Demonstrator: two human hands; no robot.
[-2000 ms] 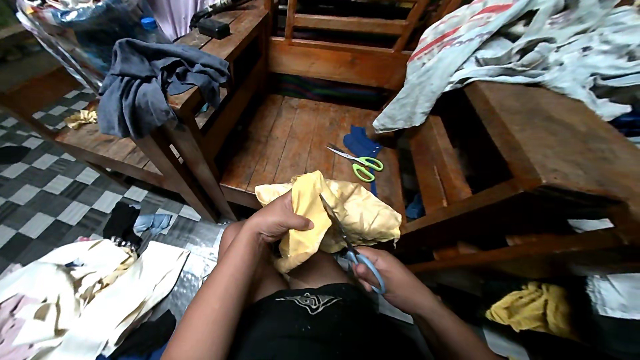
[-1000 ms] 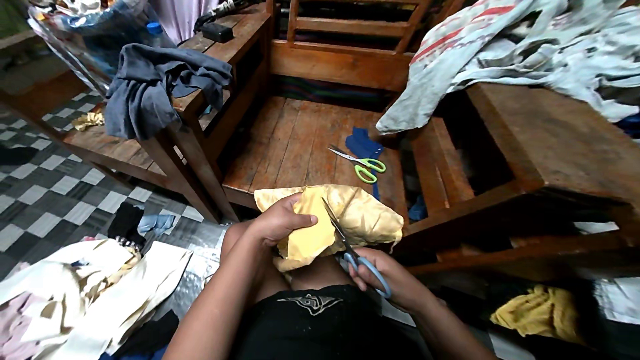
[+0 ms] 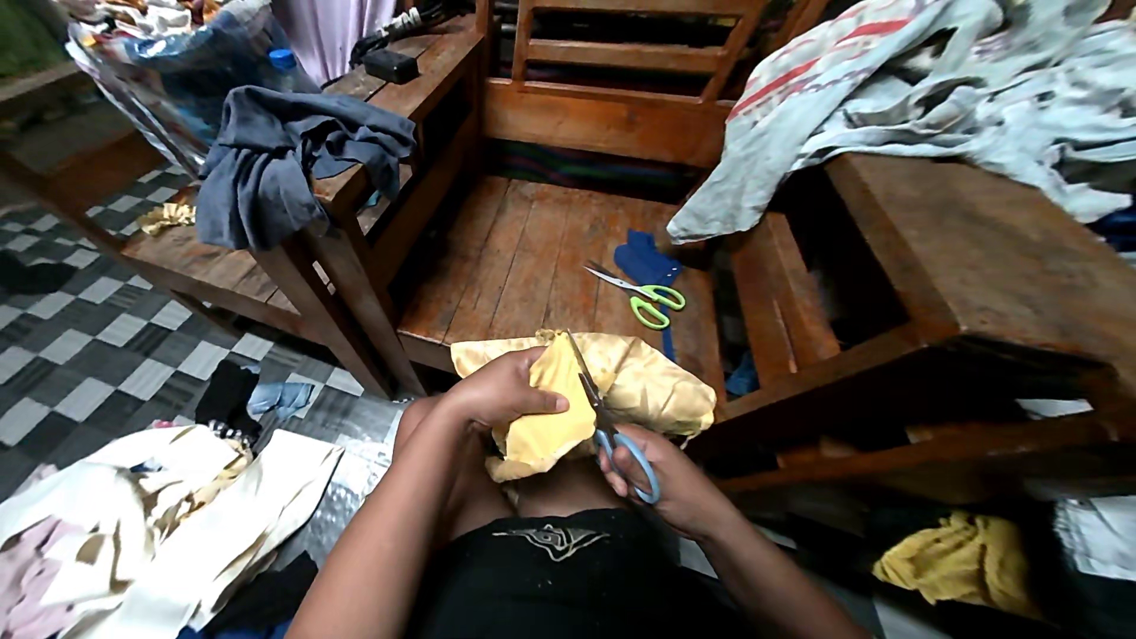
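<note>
My left hand (image 3: 504, 390) pinches a piece of yellow fabric (image 3: 555, 426) above my lap, thumb on top. My right hand (image 3: 652, 479) grips blue-handled scissors (image 3: 605, 424) by their loops. Their parted blades point up and away, at the right edge of the yellow piece. Behind both hands, a larger pale yellow cloth (image 3: 661, 382) lies over the front edge of the wooden seat. Whether the blades have fabric between them cannot be told.
Green-handled scissors (image 3: 646, 297) and a navy cloth scrap (image 3: 646, 257) lie on the wooden seat (image 3: 524, 257). Grey cloth (image 3: 266, 169) hangs over the left armrest, pale blue cloth (image 3: 941, 98) over the right. Cream cloth (image 3: 151, 532) is heaped at lower left, mustard cloth (image 3: 963, 564) at lower right.
The yellow piece in my left hand has changed shape and now rises to a narrow peak beside the blades. The scissors remain in my right hand.
</note>
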